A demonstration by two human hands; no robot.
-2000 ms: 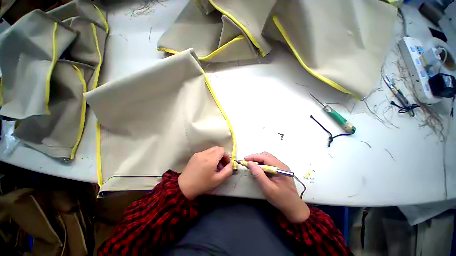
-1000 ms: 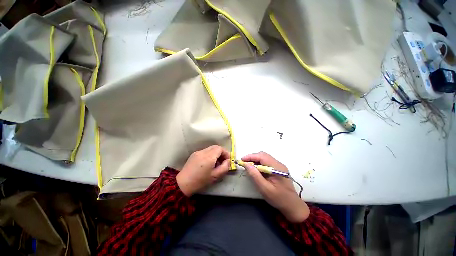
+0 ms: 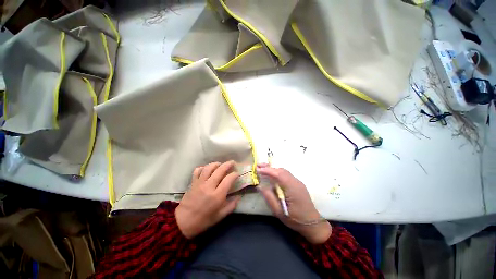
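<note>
A beige bag piece with yellow binding tape along its side edges lies on the white table. My left hand lies over its lower edge near the right corner, fingers spread on the fabric. My right hand has its thumb and forefinger at the taped corner. It also holds the slim pale-yellow pen-shaped tool, tucked in the palm, with its rear toward me and its cord running over the wrist. The grip on the corner is partly hidden by the fingers.
A green-handled tool and a knotted black cord lie to the right. A white power strip, a small metal tool and loose threads are farther right. Other beige pieces lie at left and at the back.
My left hand has moved left and flattened over the fabric. My right hand has turned the pen away from the corner, and its fingertips are now at the tape. Small dark bits show beside the corner.
</note>
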